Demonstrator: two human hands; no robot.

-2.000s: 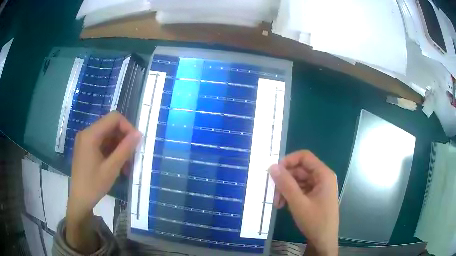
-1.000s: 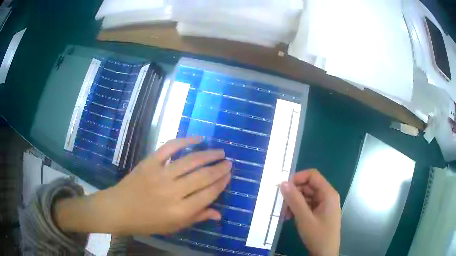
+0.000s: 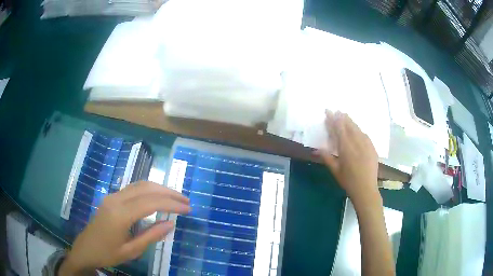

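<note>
The blue solar cell string (image 3: 221,215), with a white strip down each long side, lies flat in front of me on a clear-edged sheet. Its near end runs out of the picture. My left hand (image 3: 135,221) is open over its left side, fingers and thumb apart, holding nothing. My right hand (image 3: 351,151) is on the near edge of the white sheet pile (image 3: 308,97), fingers on top and thumb at the edge. Whether it grips a sheet cannot be told.
Spare cell strings (image 3: 102,178) lie at left. More white sheets (image 3: 221,70) sit on a brown board (image 3: 216,128) behind the work. A phone (image 3: 419,97) lies on sheets at right. A shiny pane (image 3: 346,242) and a pale green-white stack (image 3: 454,240) are at near right.
My right hand has left the string's right edge and reached forward to the white pile. My left hand has lifted and drawn back left. The view has tilted up, showing more of the bench behind.
</note>
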